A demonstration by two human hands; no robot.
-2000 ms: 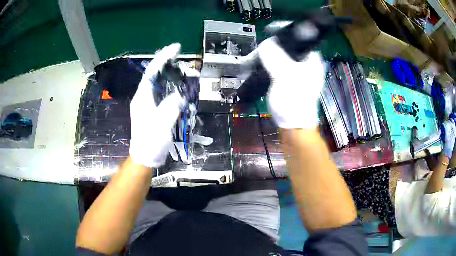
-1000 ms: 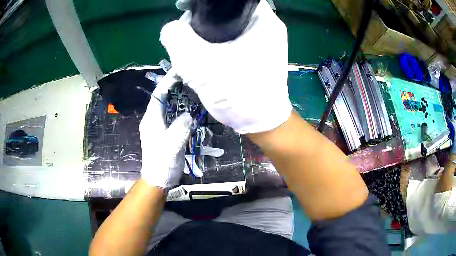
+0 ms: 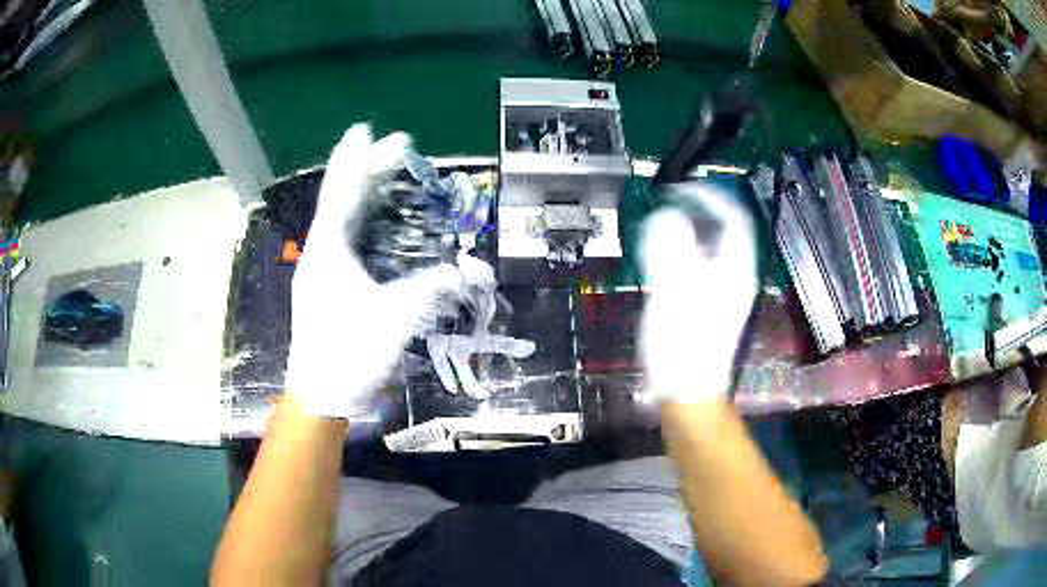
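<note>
My left hand (image 3: 344, 287), in a white glove, is closed around a profile unit (image 3: 408, 224). The unit's dark end faces up and is blurred. My right hand (image 3: 695, 298), also white-gloved and blurred, is to the right of the screw feeder (image 3: 563, 178). The black electric screwdriver (image 3: 703, 138) is just beyond its fingertips, tilted; whether the fingers still touch it cannot be told. Screws are too small to make out.
Spare gloves (image 3: 465, 355) lie on the bench below the unit. A white-and-black strip (image 3: 488, 433) lies at the near edge. Waiting units (image 3: 844, 247) lie at right, beside a turquoise mat (image 3: 970, 269). More units (image 3: 597, 29) are on the belt. Another person's sleeve (image 3: 993, 470) shows at far right.
My right hand has moved from above the unit to the right, and the screwdriver is now farther off. The feeder shows again. My left hand still holds the unit.
</note>
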